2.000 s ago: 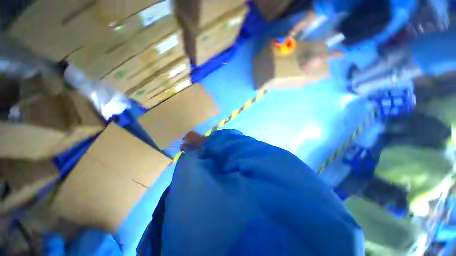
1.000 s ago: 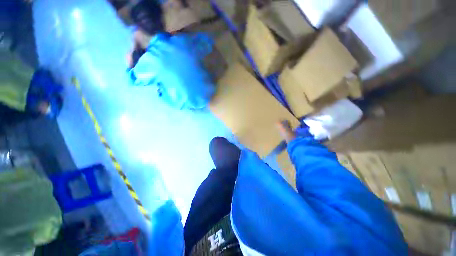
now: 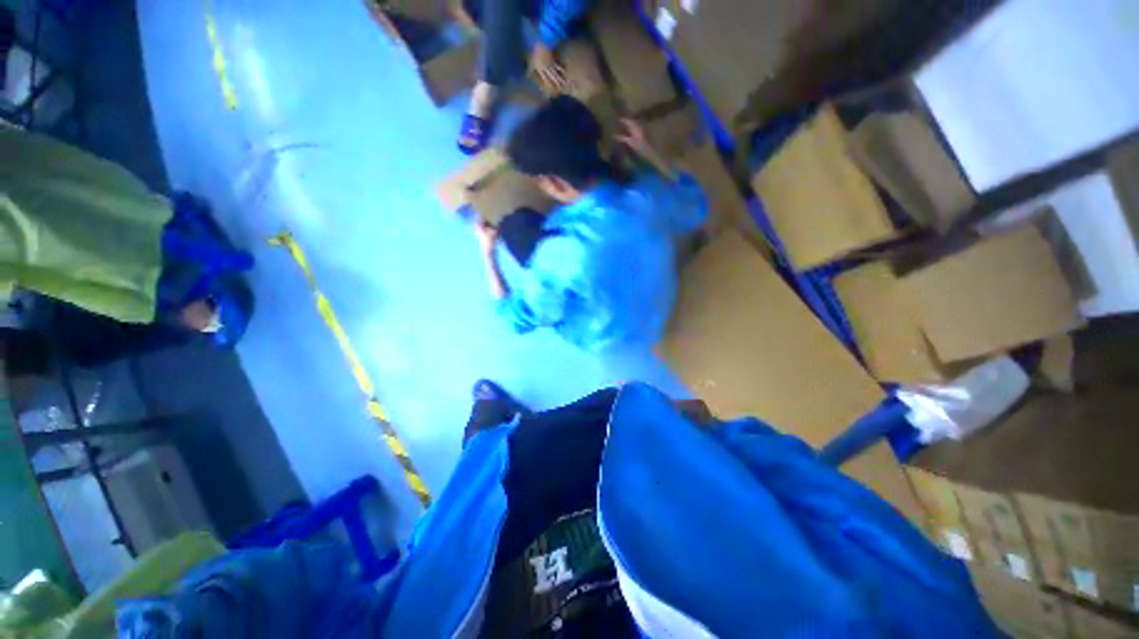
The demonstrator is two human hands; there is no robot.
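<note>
A large flat brown cardboard piece (image 3: pixel 762 327) lies on the floor ahead to the right of me, beside a crouching person in blue. My left hand is not visible; only my blue left sleeve shows at the lower left. My right sleeve is bent in front of me. A small, blurred brownish patch at its end may be part of my right hand (image 3: pixel 692 407); its fingers and any hold are hidden.
The crouching person (image 3: pixel 600 268) has a hand by a smaller cardboard piece (image 3: pixel 506 190). Open cartons (image 3: pixel 824 187), clear plastic film (image 3: pixel 968 402) and closed cartons (image 3: pixel 1055 537) stand right. Yellow-black tape (image 3: pixel 354 362) and a blue stool (image 3: pixel 362 531) are left.
The view has swung round and moved. My right hand, seen over the cardboard one second ago, has drawn back towards my body. The crouching person now shows more fully.
</note>
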